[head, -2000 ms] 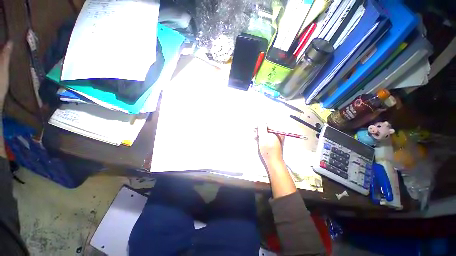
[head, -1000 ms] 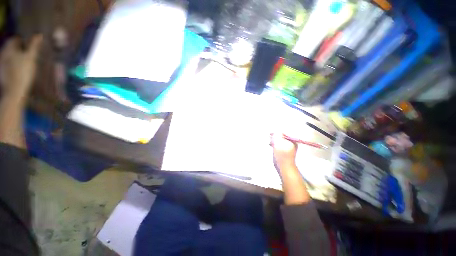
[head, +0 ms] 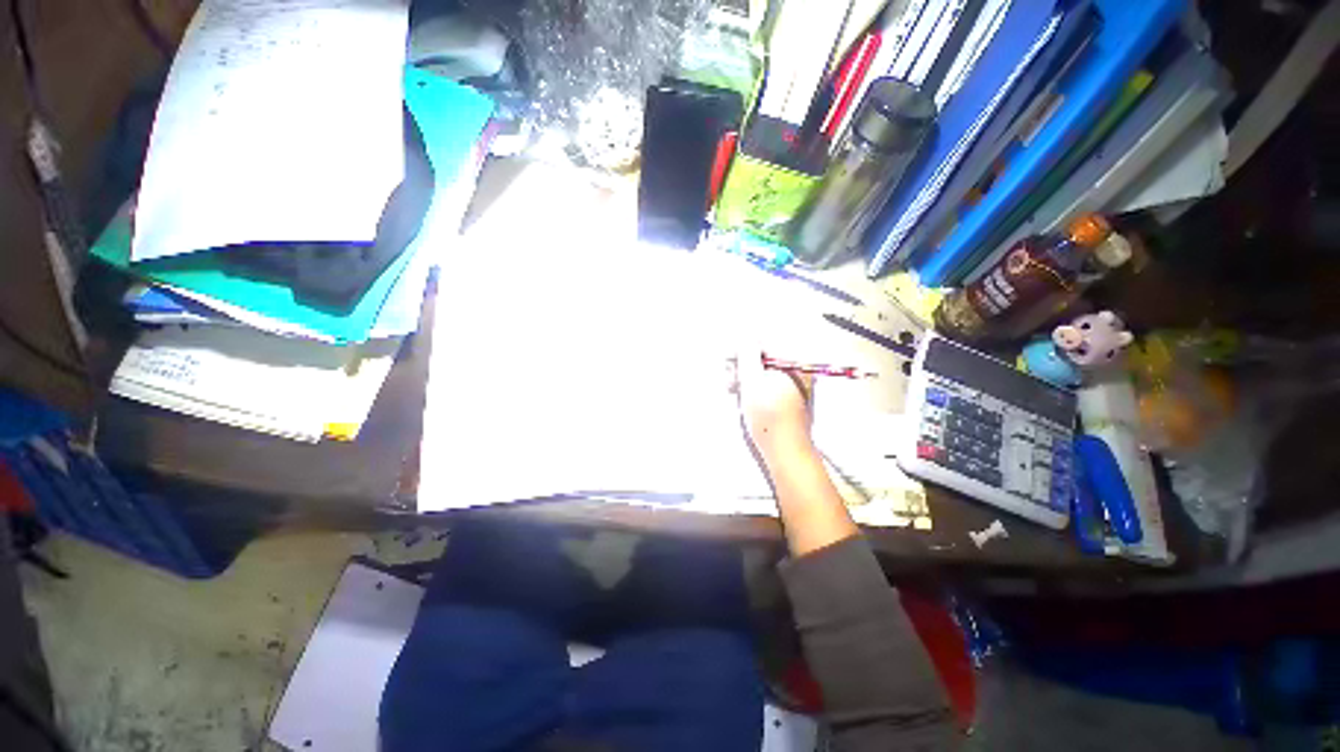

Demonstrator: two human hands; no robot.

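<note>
My right hand (head: 776, 411) rests on the large white paper sheets (head: 588, 367) at the desk's centre and holds a thin dark-red pen (head: 823, 369) that points to the right. The fingers are partly washed out by glare, and no writing can be made out on the sheets. A light grey calculator (head: 988, 436) with dark keys lies right of my hand, not touched. My left hand is not in view; only a bit of dark sleeve shows at the lower left edge.
A handwritten sheet (head: 279, 132) lies on a teal folder (head: 353, 301) at the left. Behind the paper stand a black rectangle (head: 685, 162), a tumbler (head: 867, 169) and upright files (head: 1058, 147). A brown bottle (head: 1024, 279), figurine (head: 1090, 341) and blue stapler (head: 1104, 495) are at the right.
My left hand, seen at the left edge one second ago, has left the picture. The view has shifted, so the desk items sit further left and higher. My right hand still holds the pen.
</note>
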